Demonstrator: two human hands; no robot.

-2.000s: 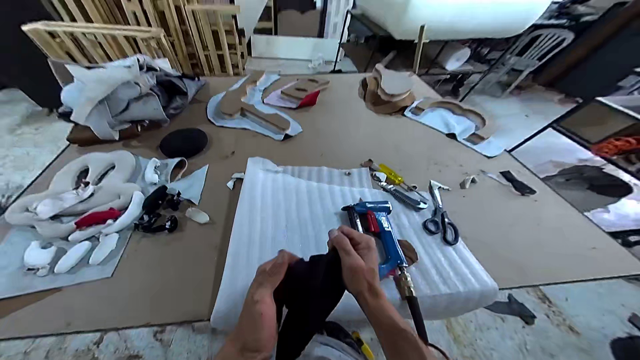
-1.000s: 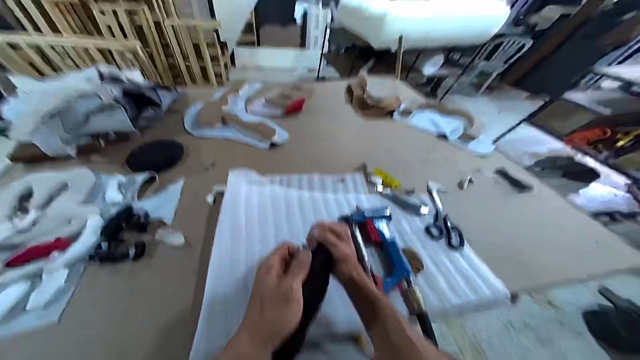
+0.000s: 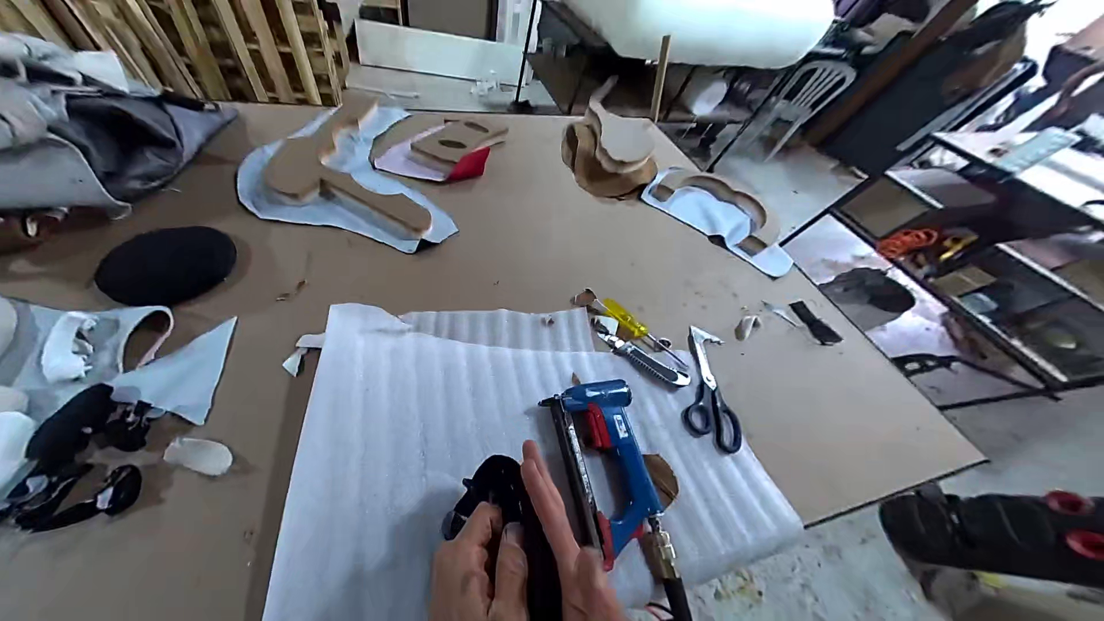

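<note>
A black fabric piece is between my hands at the lower middle, over a sheet of white foam. My left hand grips it with bent fingers. My right hand lies along its right side with straight fingers; whether it grips is hidden. Close to its right lies a blue pneumatic staple gun with a hose fitting. Beyond that are scissors with dark handles, a grey utility knife and a yellow-handled screwdriver.
On the brown table lie a black oval pad, foam-backed cut pieces, curved brown pieces and a grey fabric pile. Black and white scraps are at left. A shelf rack stands at right.
My right hand's fingers have straightened along the black fabric; they were bent around it before. The view has shifted.
</note>
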